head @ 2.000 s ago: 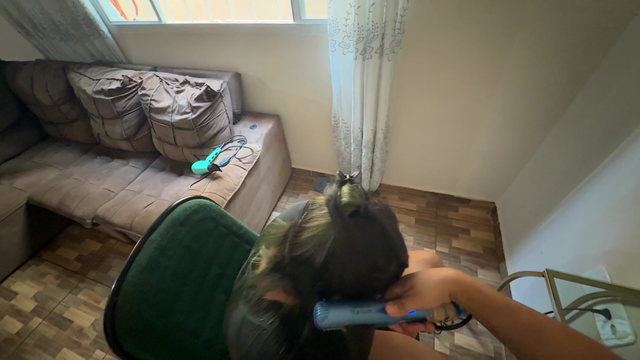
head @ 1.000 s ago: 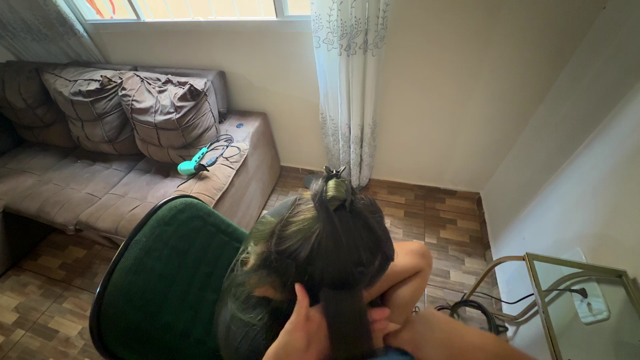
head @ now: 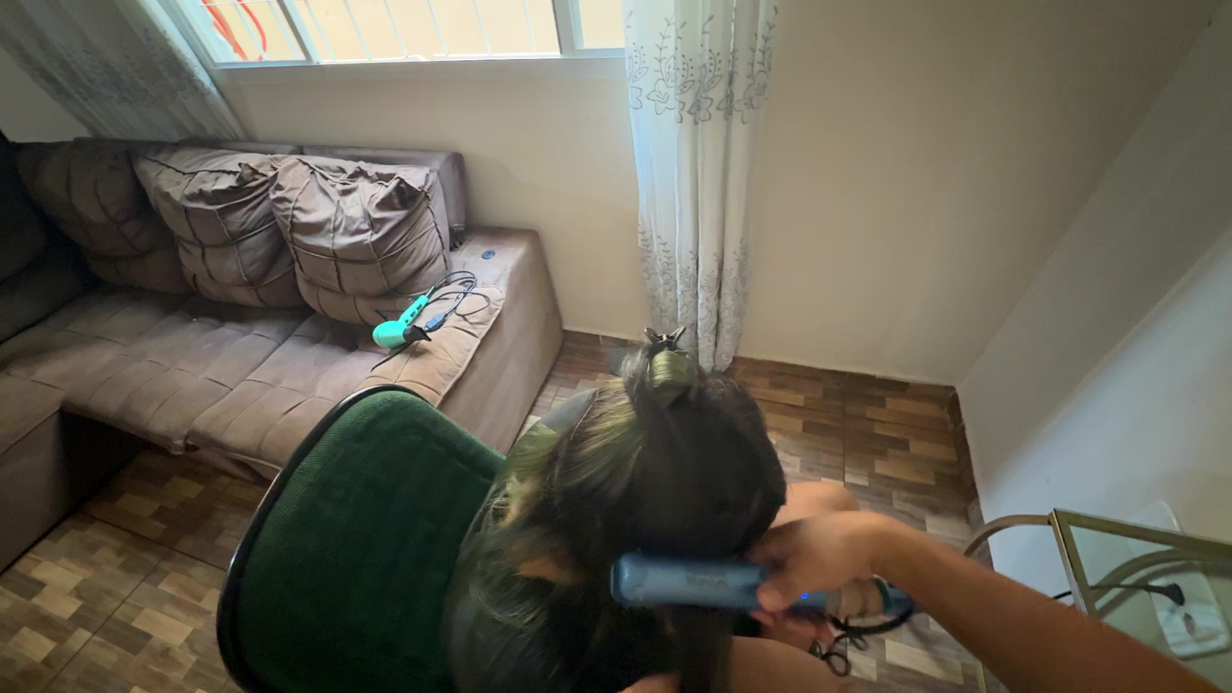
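Observation:
My right hand (head: 823, 563) grips a blue flat iron (head: 688, 581) that lies crosswise against the dark, green-streaked hair (head: 712, 462) of a seated person. A dark lock (head: 700, 645) hangs below the iron. At the bottom edge, beside that lock, only a small part of what appears to be my left hand (head: 653, 684) shows; its fingers are out of view. A metallic claw clip (head: 665, 337) holds a rolled section on top of the head. The person sits on a green-backed chair (head: 375, 539), and part of a hand (head: 804, 630) shows beneath the iron.
A brown sofa (head: 241, 366) stands at left, with a turquoise hair dryer (head: 395, 332) and its cord on the seat. A metal-framed glass table (head: 1064, 549) is at lower right near a wall outlet (head: 1189, 616). A white curtain (head: 698, 192) hangs behind the head.
One second ago both hands were low at the hair, and the iron was largely hidden. My right hand now holds the iron across the hair, while my left is mostly below the frame.

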